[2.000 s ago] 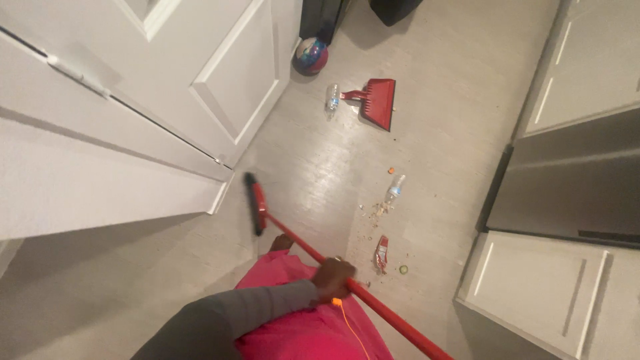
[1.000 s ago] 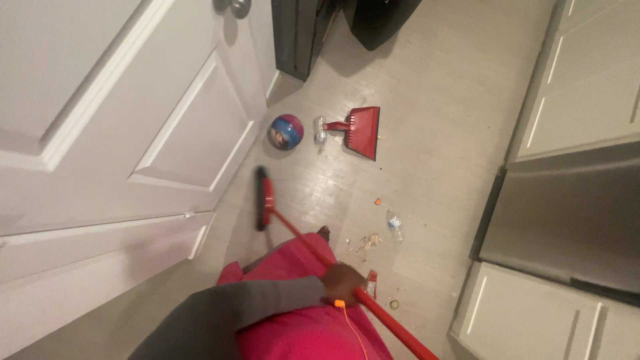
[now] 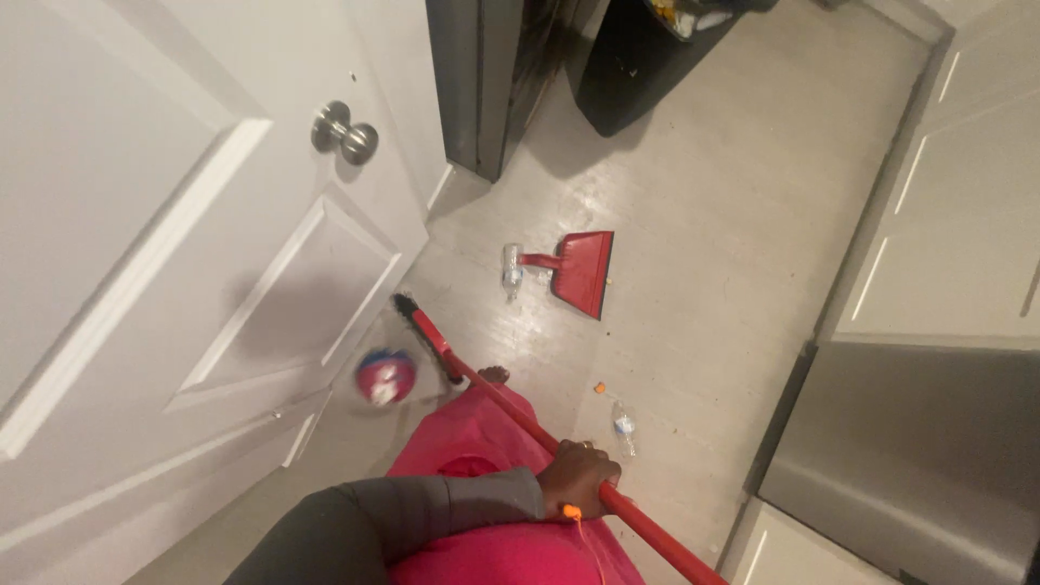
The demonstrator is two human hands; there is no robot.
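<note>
My left hand [image 3: 578, 479], at the end of a grey sleeve, is closed around the red handle of a broom [image 3: 504, 405]. The dark-bristled broom head rests on the floor near the white door, with my bare foot [image 3: 492, 374] beside it. My right hand is out of view. A blurred pink and blue ball [image 3: 386, 377] lies left of the broom head. Past the broom is a red dustpan [image 3: 582, 273], its handle against a clear plastic bottle [image 3: 512, 271]. Another clear bottle [image 3: 624, 428] and a small orange piece [image 3: 600, 388] are on the floor right of the broom handle.
The white door [image 3: 292, 301] with a metal knob [image 3: 344, 134] takes up the left side. A black trash bin [image 3: 642, 65] holding refuse stands at the top. White cabinets [image 3: 959, 203] and a stainless steel appliance [image 3: 902, 447] line the right.
The ball has gone from the dustpan side of the broom head to its near left side. The broom head has turned, still in my left hand's hold. The view has shifted.
</note>
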